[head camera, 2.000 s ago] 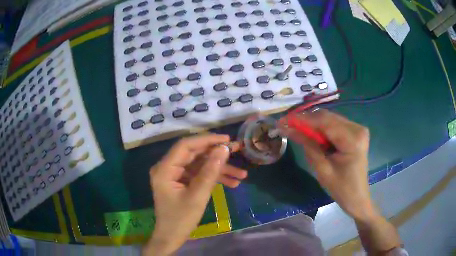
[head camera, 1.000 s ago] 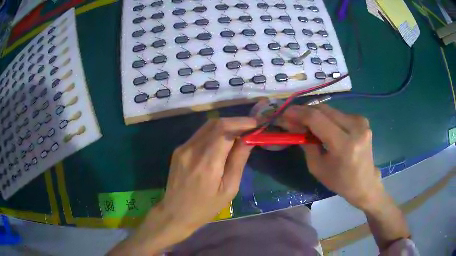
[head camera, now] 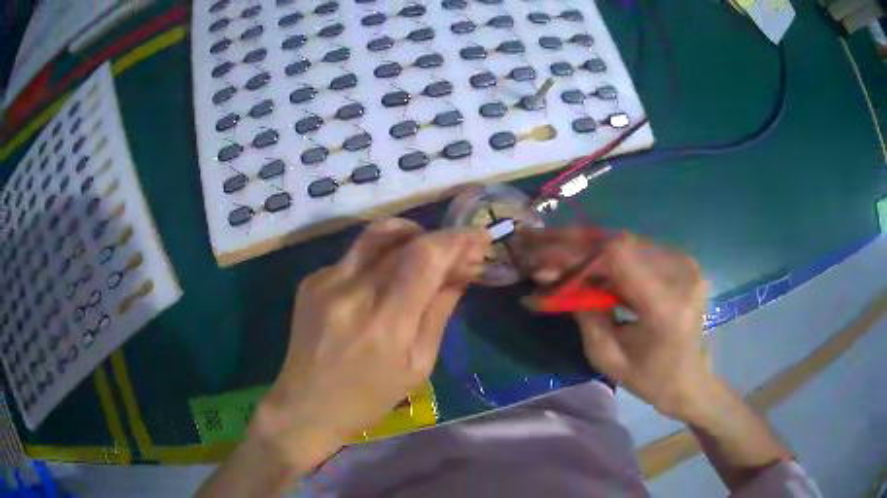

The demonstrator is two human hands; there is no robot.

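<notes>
The round test fixture (head camera: pixel 465 216) lies on the green mat just below the main foam tray (head camera: pixel 321 216). A small pale component (head camera: pixel 501 231) sits at the fixture's centre, over its dark slot. My left hand (head camera: pixel 374 321) has its fingertips together at the fixture's left side, by the component; they may pinch its end, but that is hidden. My right hand (head camera: pixel 647 311) is partly blurred at the fixture's right and holds the red test probe (head camera: pixel 579 298). A silver clip (head camera: pixel 576 185) lies just above, at the fixture's upper right.
A second foam tray (head camera: pixel 146 292) of components lies at left. A small pale peg (head camera: pixel 543 93) stands on the main tray. Red and black wires (head camera: pixel 720 150) trail right. A green label (head camera: pixel 219 416) is at the front edge. Paper slips (head camera: pixel 773 19) lie at the upper right.
The pale component now shows in the fixture. The red probe, held across between both hands a second ago, is now at my right hand only, away from my left fingers. The view has shifted.
</notes>
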